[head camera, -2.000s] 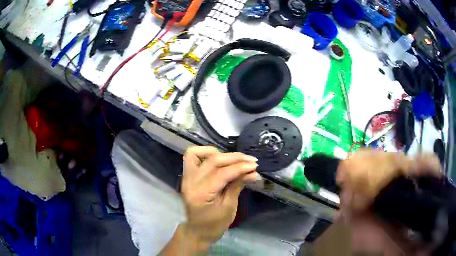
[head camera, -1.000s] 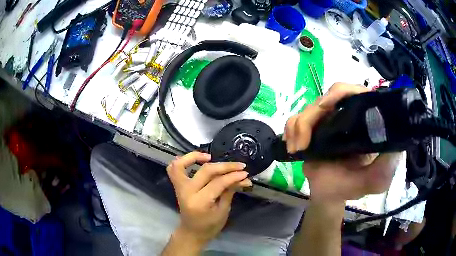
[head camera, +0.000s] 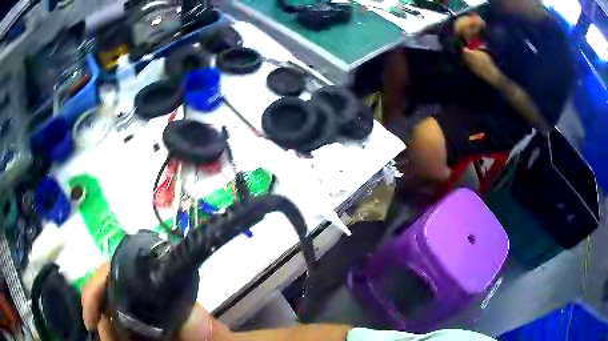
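The black electric screwdriver (head camera: 150, 283) is at the lower left, seen from its cable end, with a thick black cable arching to the right. My right hand (head camera: 99, 303) is wrapped around it and mostly hidden behind it; its forearm runs along the bottom edge. The screwdriver's bit is hidden. A black round ear cup or pad (head camera: 57, 303) shows partly at the lower left edge, beside my right hand. My left hand is not in view. The picture is blurred.
Several black ear pads (head camera: 290, 122) lie on the white bench (head camera: 320, 176). Blue tubs (head camera: 202, 88) and green tape (head camera: 100, 216) are on it too. A purple stool (head camera: 467, 236) stands right of the bench. A person in dark clothes (head camera: 533, 60) sits beyond it.
The view has swung far to the right. The headphones have mostly left the picture, and my left hand has gone out of view. My right hand still holds the screwdriver.
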